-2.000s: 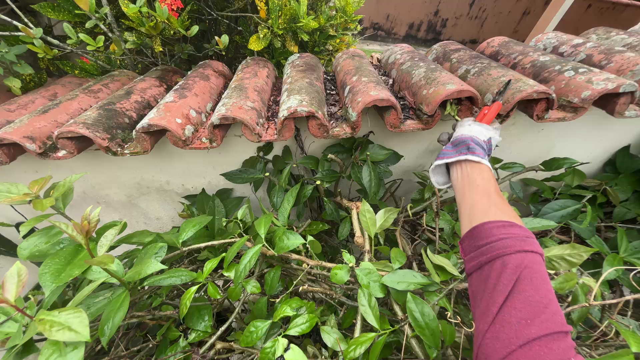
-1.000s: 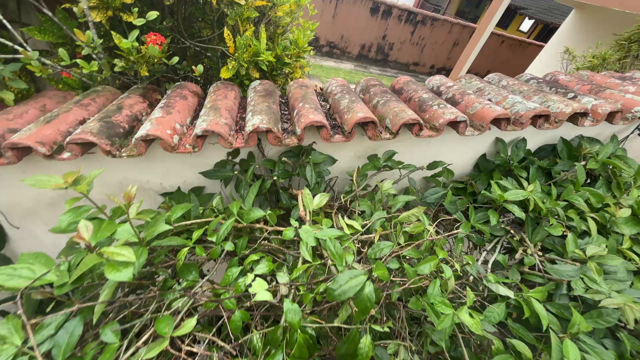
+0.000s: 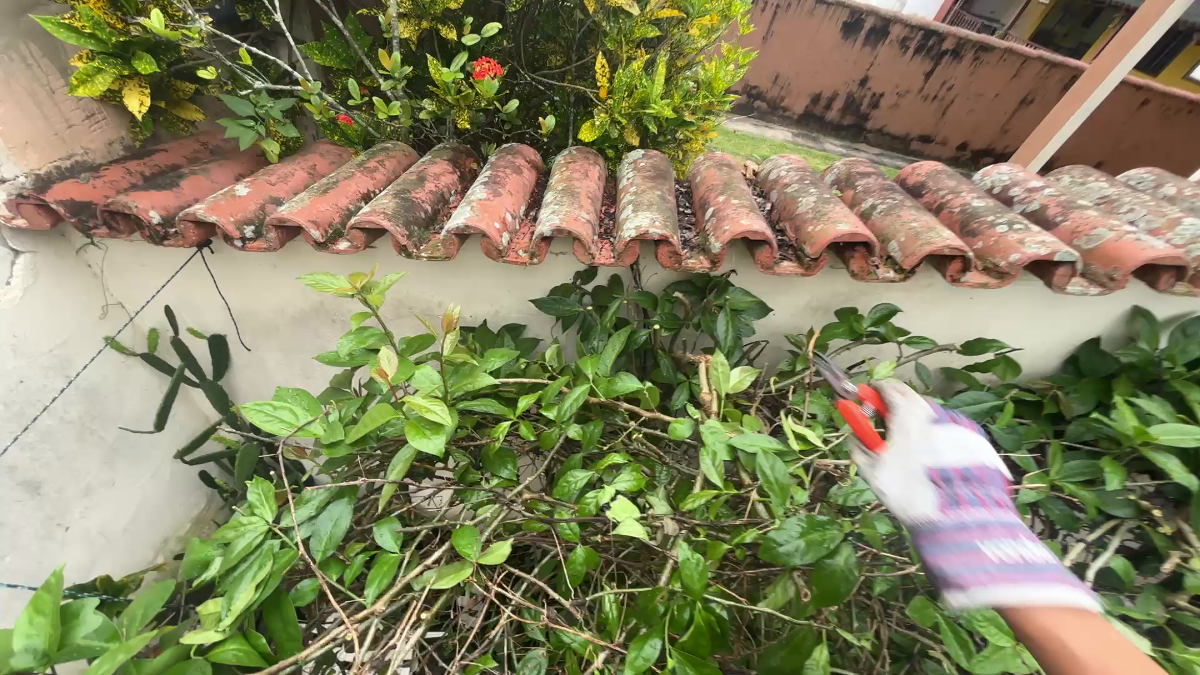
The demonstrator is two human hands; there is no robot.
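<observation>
My right hand (image 3: 947, 497), in a white and purple striped work glove, holds red-handled pruning shears (image 3: 858, 403) at the right. The blades point up and left, over the leafy shrub (image 3: 600, 487) that grows against the wall; whether they touch a stem I cannot tell. The glove is slightly blurred and hides part of the handles. Thin woody stems and green leaves lie below and to the left of the shears. My left hand is out of view.
Lichen-spotted clay roof tiles (image 3: 572, 202) cap the pale wall (image 3: 122, 375). A dark cord (image 3: 103, 349) runs down the wall beside a cactus (image 3: 220, 375). Behind stand a flowering bush (image 3: 656, 66), a stained wall (image 3: 872, 84) and a slanting post (image 3: 1097, 84).
My right hand with the shears was up at the tiles two seconds ago, out of view one second ago, and is now over the shrub. The view has swung left.
</observation>
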